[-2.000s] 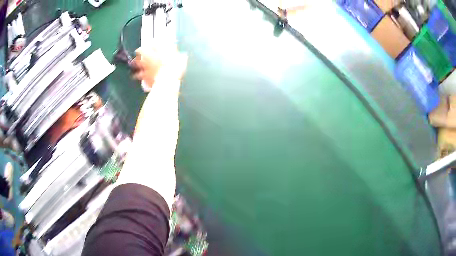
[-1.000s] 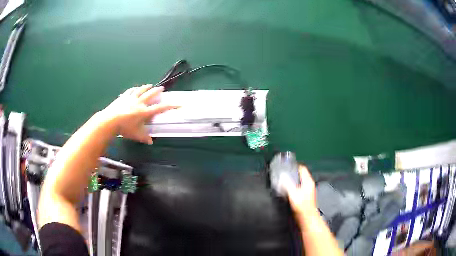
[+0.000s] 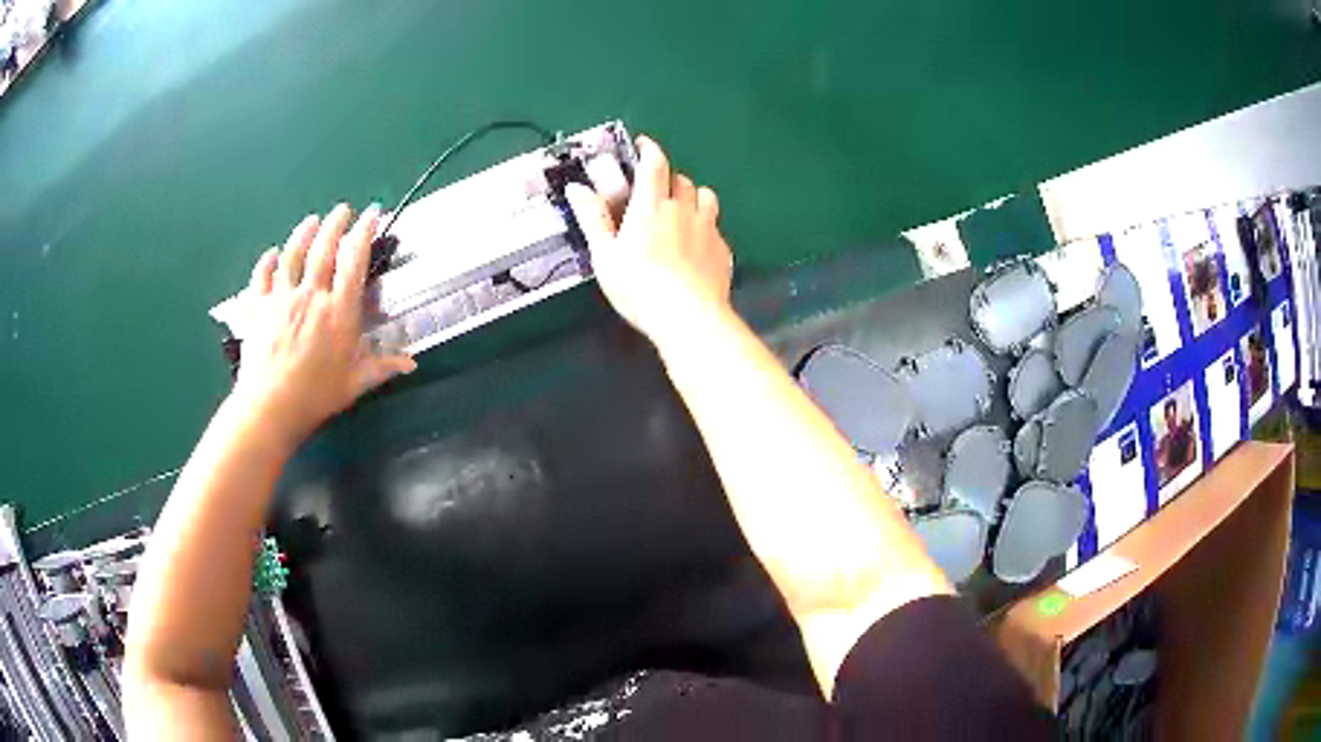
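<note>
A partly assembled unit [image 3: 471, 239] with a white housing lies slanted on the edge of the green belt, its open inner side showing. A black cord [image 3: 471, 141] loops along its far side. My left hand [image 3: 307, 312] grips the unit's left end, fingers spread over it. My right hand [image 3: 659, 239] grips its right end beside a black part, with the thumb on the inner side. My right palm and fingers hide much of that end, and I cannot tell whether an end cap is under them.
Several loose grey end caps [image 3: 949, 389] lie at the right on work instruction sheets [image 3: 1116, 486]. An open cardboard box [image 3: 1202, 536] with dark caps is at the lower right. A black mat [image 3: 507, 493] lies before me. More units [image 3: 261, 667] stand at the lower left.
My right hand has moved from the bench, where it held a grey cap, up to the unit's right end. My left hand stays on the left end. The unit now sits more slanted in view.
</note>
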